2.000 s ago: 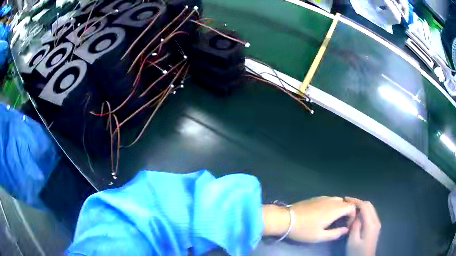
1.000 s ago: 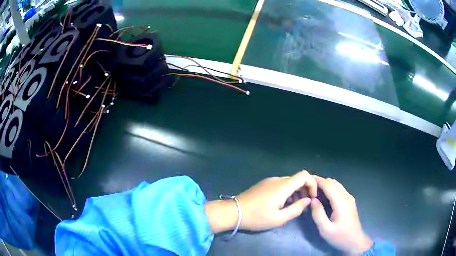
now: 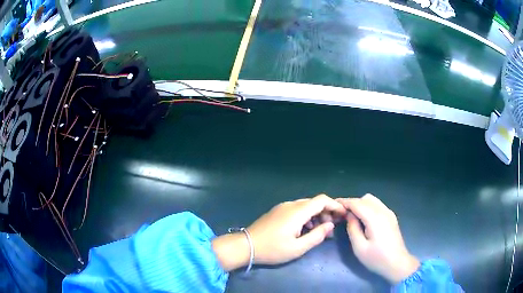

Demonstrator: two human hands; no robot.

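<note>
My left hand and my right hand meet at the fingertips low over the dark, shiny bench top. The fingers of both are curled, and no object shows between them. The inside of the left fingers is partly hidden. My left wrist wears a thin pale bracelet. Black blower fans with grey faces are stacked at the left. Their thin red, brown and black lead wires hang loose, with small white plug ends.
A green conveyor belt with a pale edge rail runs across behind the bench. Yellow tape crosses the belt. A white desk fan stands at the right edge with a cord trailing down. Blue fabric shows at lower left.
The view has turned to the right, so the fan stacks now sit further left and the desk fan shows. Both hands remain together at the fingertips; the right sleeve has come into view.
</note>
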